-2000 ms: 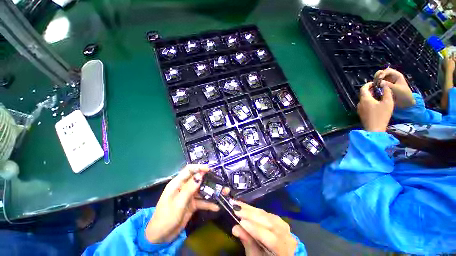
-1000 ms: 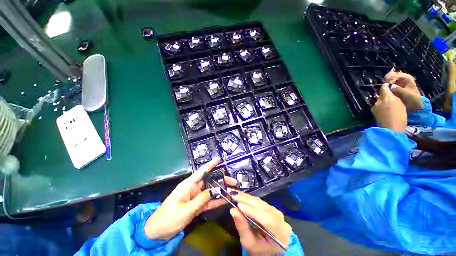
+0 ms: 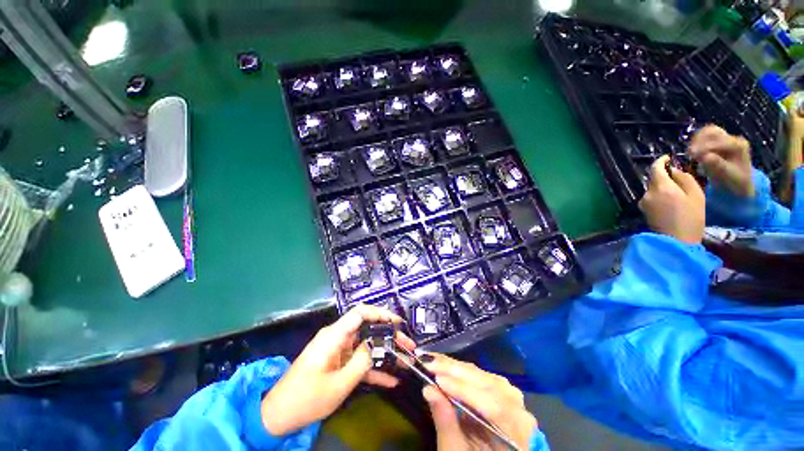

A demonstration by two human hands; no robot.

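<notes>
My left hand [image 3: 322,374] holds a small black watch module [image 3: 381,345] with silvery-white parts between thumb and fingers, just off the near edge of the tray. My right hand [image 3: 476,396] holds thin metal tweezers [image 3: 454,401] like a pen, their tips at the module; whether they touch it is too small to tell. The glossy black blister tray [image 3: 487,132] lies on the green mat beyond my hands, with similar modules in most pockets and a few pockets bare.
At left lie a white device [image 3: 141,242], a grey oval case [image 3: 167,145], a purple strip [image 3: 189,236] and loose black pieces [image 3: 249,62]. A metal post [image 3: 66,70] stands behind. At right, a person in blue sleeves works beside more black trays [image 3: 573,79].
The module has tilted in my left hand, and the tweezers have come to its inner side. The view has shifted slightly. The neighbouring person's hands have moved apart.
</notes>
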